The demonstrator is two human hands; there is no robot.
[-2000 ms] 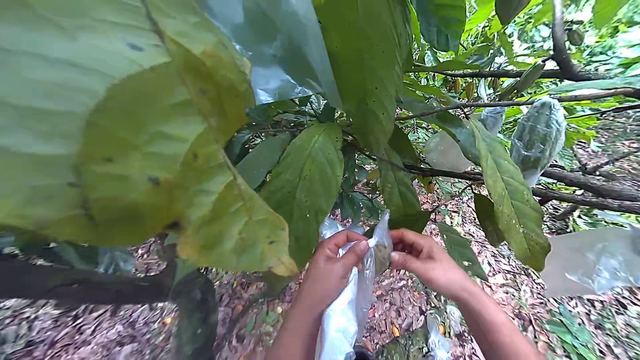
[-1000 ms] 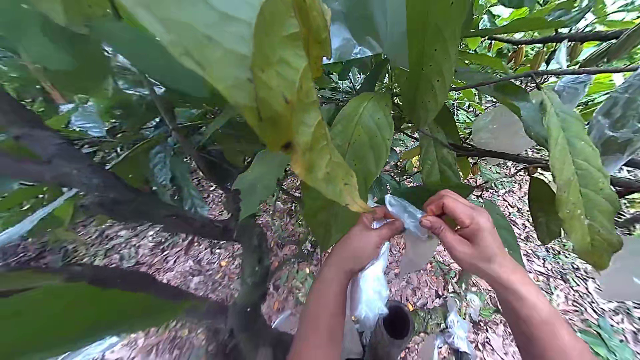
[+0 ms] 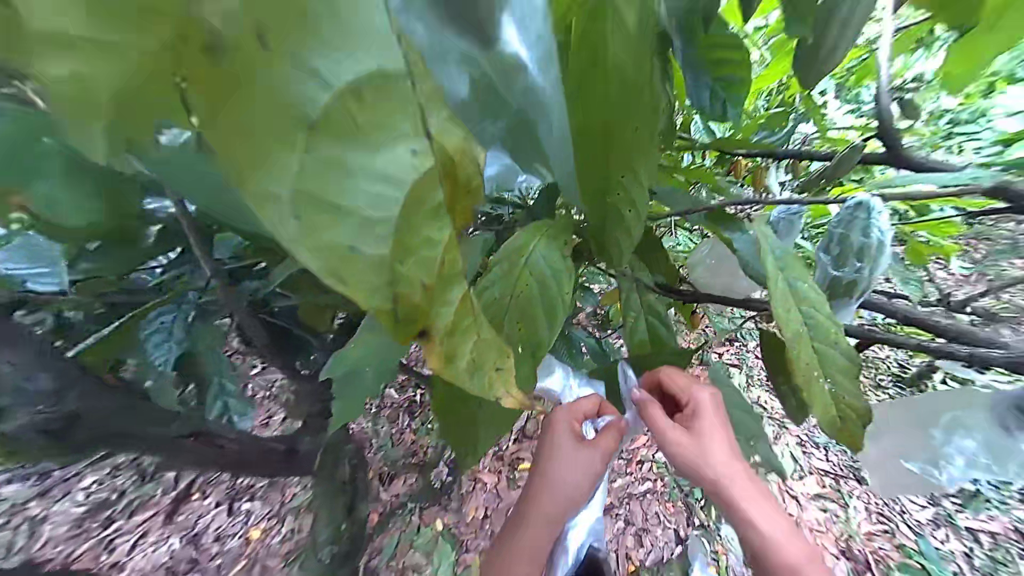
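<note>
My left hand point(image 3: 582, 444) pinches a thin clear plastic bag point(image 3: 588, 512), whose crumpled length hangs below it. Close on the right, my right hand point(image 3: 692, 420) holds the upper edge of the plastic between thumb and fingers. The tip of the film stands up between the two hands. A dark round opening or object shows partly at the bottom, beside the hanging plastic. Green leaves point(image 3: 528, 296) hang just above my hands.
A cacao pod in a clear plastic bag point(image 3: 854, 248) hangs at right near dark branches point(image 3: 928, 336). Large yellowing leaves point(image 3: 344, 176) fill the upper left. A thick branch point(image 3: 160, 436) crosses the lower left. Clear plastic point(image 3: 952, 440) hangs at far right above leaf litter.
The view has swung about between frames. Both hands stay on the plastic; a second ago its top was a wider flap, and now it is a narrow upright tip between them.
</note>
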